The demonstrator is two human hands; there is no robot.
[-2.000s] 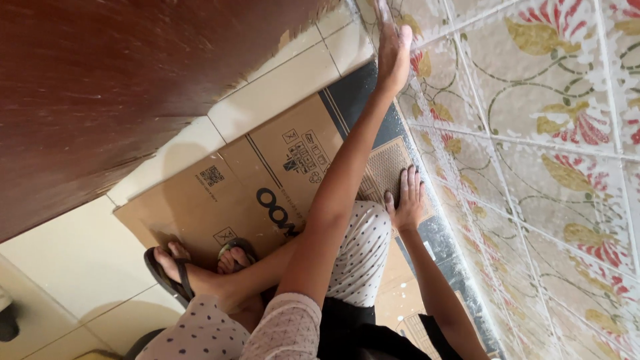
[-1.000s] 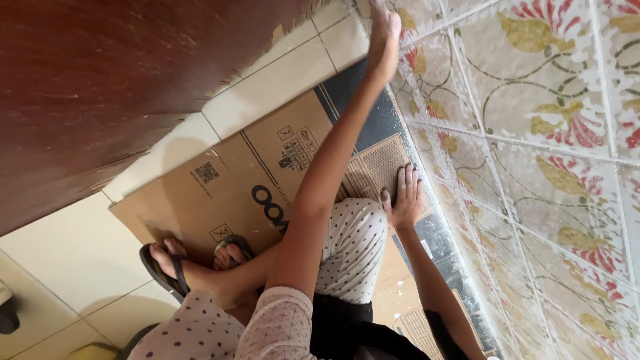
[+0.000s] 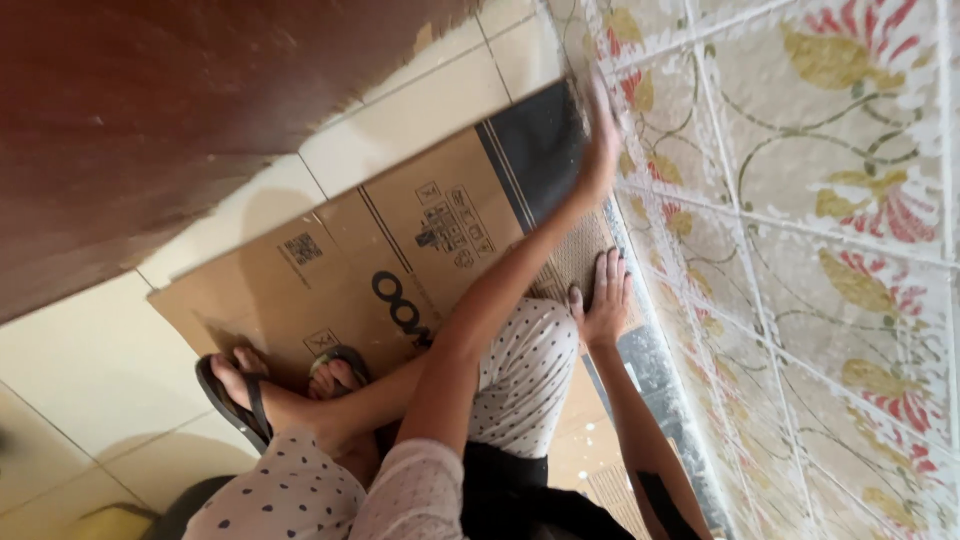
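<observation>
My left hand [image 3: 602, 139], blurred and seen edge-on, is against the lower part of the flower-patterned tile wall [image 3: 810, 292]; whether it holds anything cannot be told. White residue marks the tiles and their grout lines. My right hand [image 3: 604, 307] rests palm down, fingers spread and fingertips whitish, on flattened cardboard [image 3: 360, 247] close to the foot of the wall. Nothing shows in that hand.
A dark reddish-brown panel with a ragged edge [image 3: 172, 135] fills the upper left. Pale floor tiles [image 3: 82, 375] show around the cardboard. My feet in flip-flops [image 3: 240, 394] and my bent knee lie over the cardboard. Whitish dust lines the wall's base.
My left hand has moved down along the wall, nearer to my right hand. My right hand stays on the cardboard.
</observation>
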